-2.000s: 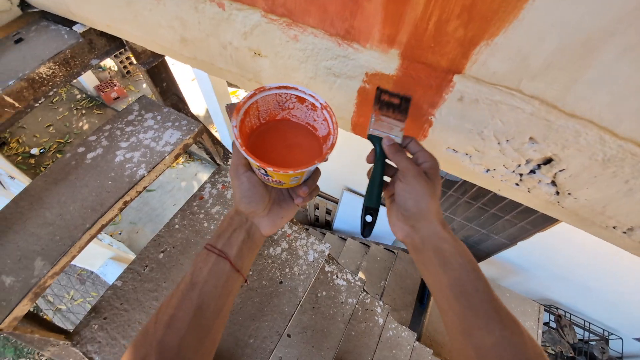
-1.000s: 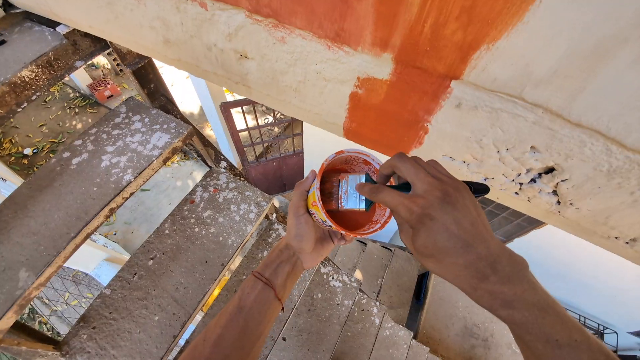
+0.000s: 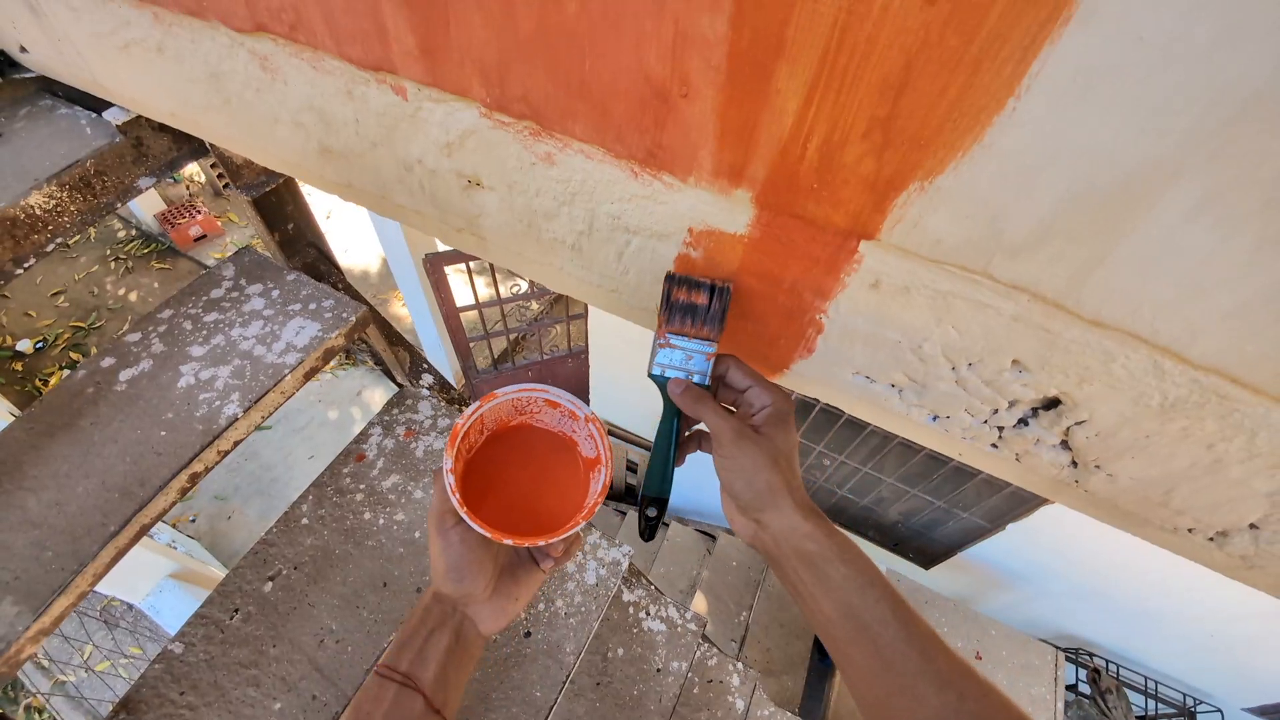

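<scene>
My left hand point(image 3: 485, 565) holds a plastic tub point(image 3: 455, 480) of orange paint point(image 3: 525, 480) from below and beside it. In my right hand point(image 3: 740, 430) is a flat paintbrush point(image 3: 685, 350) with a dark green handle, a metal ferrule and dark bristles streaked with orange. Its handle points down and its bristles lie over the left edge of an orange painted patch point(image 3: 790, 290) on the wall's lower edge; whether they touch it I cannot tell. Above, the cream wall point(image 3: 1120, 180) bears a wide orange area with fresh-looking, darker strokes at its right side.
Stair treads point(image 3: 170, 370) spotted with white run down below my hands, with open gaps between them. Pitted plaster point(image 3: 1030, 410) marks the wall's edge at right. Beneath lie a metal gate point(image 3: 515, 320), a tiled dark panel point(image 3: 900, 480), a red brick point(image 3: 188, 223) and a wire rack point(image 3: 1130, 690).
The brush was inside the tub one second ago; it has come out and moved up to the painted patch. The tub has moved away from the brush, down and to the left.
</scene>
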